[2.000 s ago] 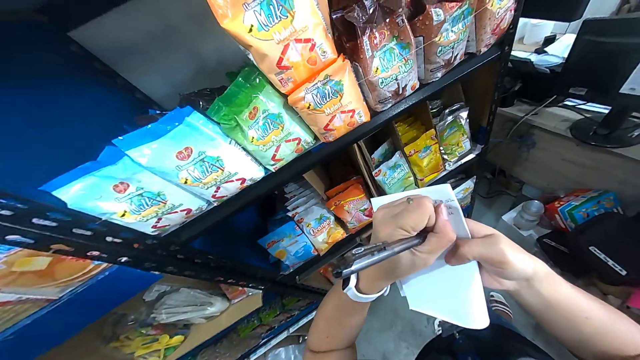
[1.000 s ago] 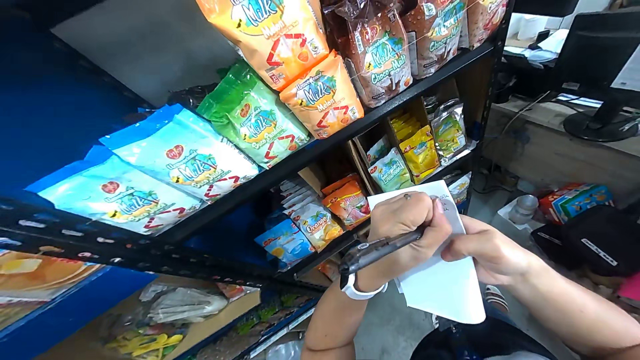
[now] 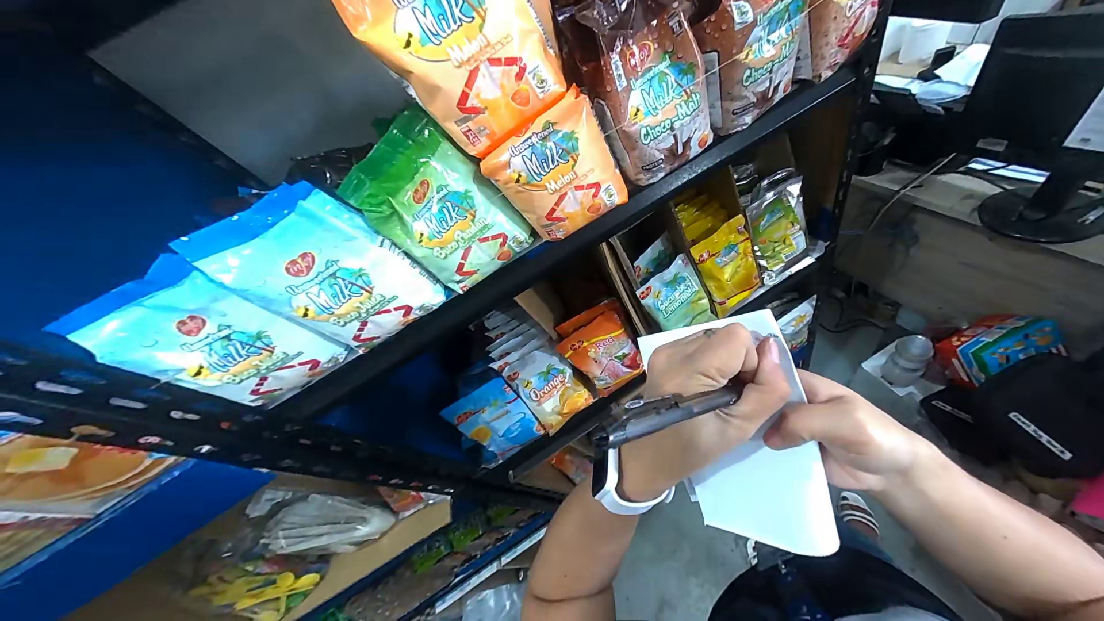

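Note:
My left hand (image 3: 711, 388), with a white-banded watch (image 3: 623, 492) on its wrist, holds a dark pen (image 3: 664, 416) between thumb and fingers. It rests on the upper part of a white paper pad (image 3: 772, 504). The pen's tip is hidden by the fingers. My right hand (image 3: 849, 427) grips the pad's right edge, with the thumb on top and the other fingers mostly behind it. Behind and left of the hands, the lower shelf bears drink-powder packets, among them an orange packet (image 3: 601, 349), a yellow packet (image 3: 726, 261) and a pale green packet (image 3: 675, 293).
Larger milk-drink pouches (image 3: 323, 276) line the upper black metal shelf (image 3: 517, 276). At the right are a monitor (image 3: 1035, 95) on a desk (image 3: 949, 216), a black bag (image 3: 1026, 414) and a clear container (image 3: 907, 358). Plastic-wrapped items (image 3: 319, 522) lie at the lower left.

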